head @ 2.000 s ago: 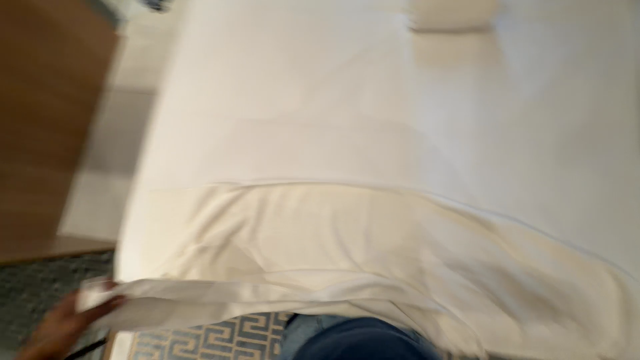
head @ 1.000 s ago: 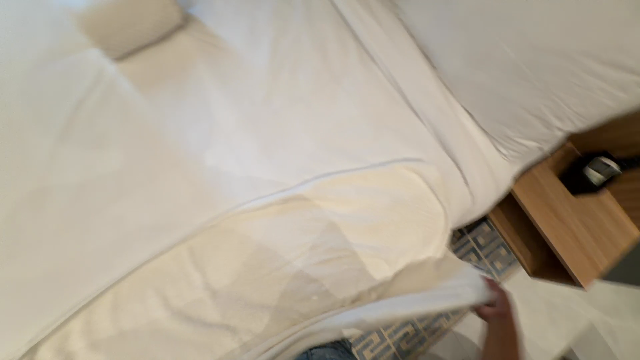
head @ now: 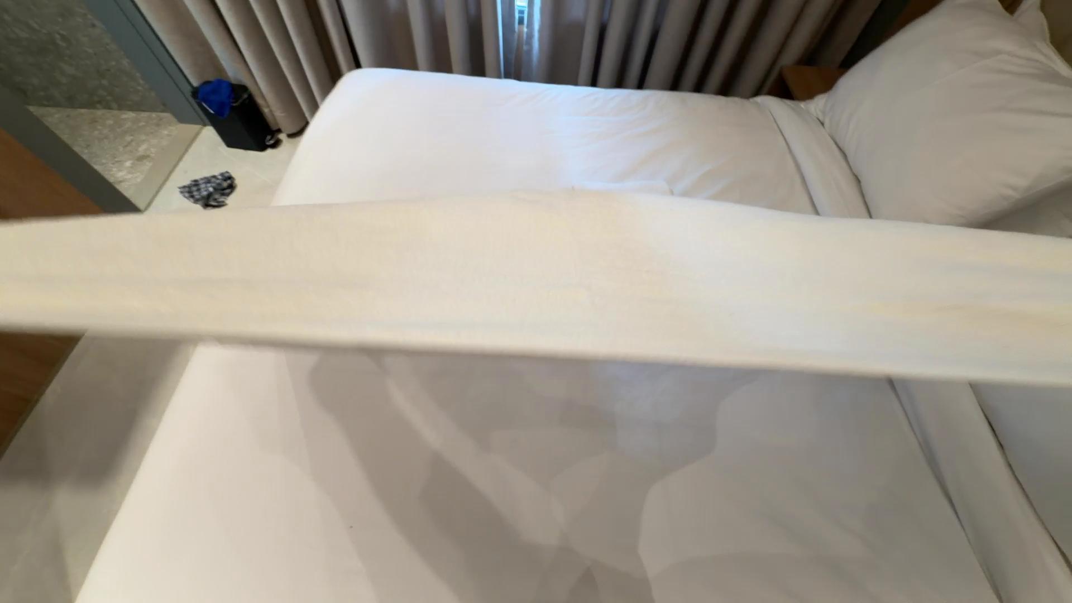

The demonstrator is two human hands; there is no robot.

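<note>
A long band of cream cloth (head: pixel 536 276) stretches across the whole head view, raised in front of me above a bed. Both of its ends run out of the frame at the left and right edges. Neither my left hand nor my right hand shows, so their hold on the cloth cannot be seen. Below and behind the band lies the bed's white cover (head: pixel 519 469), with shadows falling over its near part. Its top edge is folded into a strip (head: pixel 946 452) on the right. White pillows (head: pixel 938 117) rest at the upper right.
Grey-beige curtains (head: pixel 670 42) hang behind the bed's far side. A black bin with a blue liner (head: pixel 239 117) stands on the floor at the upper left, near a crumpled checkered cloth (head: pixel 208 190). A wooden surface (head: pixel 811 81) shows beside the pillows.
The cream cloth, draped low along the bed's near side before, is now raised and stretched across the view. A hand gripping its edge one second ago is out of frame. The view has tilted up.
</note>
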